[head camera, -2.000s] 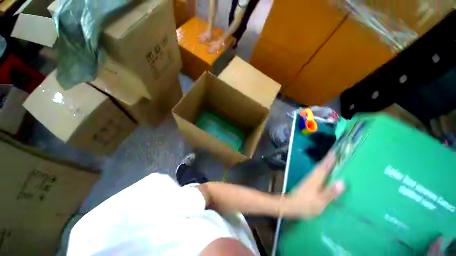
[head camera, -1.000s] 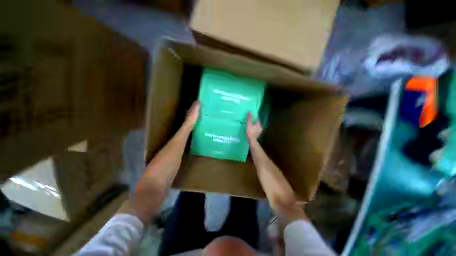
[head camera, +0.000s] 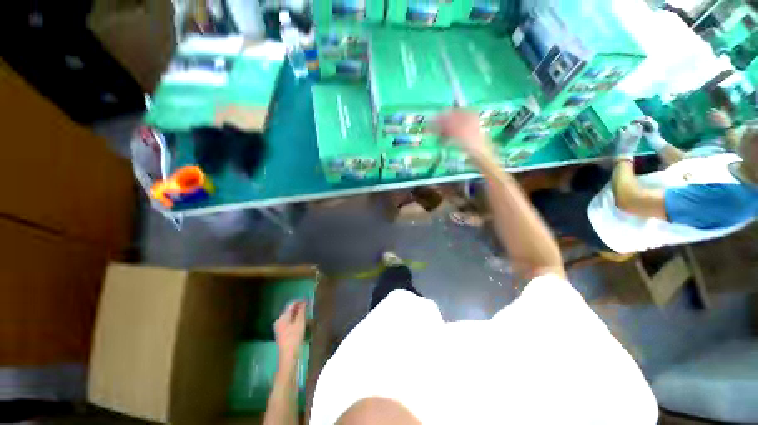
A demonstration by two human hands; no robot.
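Note:
My left hand (head camera: 289, 328) is over the right part of an open brown carton (head camera: 137, 336) at the lower left, with loosely bent fingers and nothing seen in it. Green retail boxes (head camera: 264, 378) lie inside the carton. My right hand (head camera: 459, 129) is blurred, in front of stacked green retail boxes (head camera: 415, 70) on the green-topped table (head camera: 291, 170). Its fingers are not clear, and I cannot tell if it touches a box.
An orange and blue tape dispenser (head camera: 184, 186) and a dark pile (head camera: 228, 149) lie at the table's left corner. A bottle (head camera: 292, 50) stands behind. At the right, a gloved person (head camera: 673, 195) sits at the table. Orange-brown cartons (head camera: 62, 282) stand at the left.
My view has turned from the carton to the table. Both hands have let go of the green boxes in the carton; my right hand has moved to the table stack.

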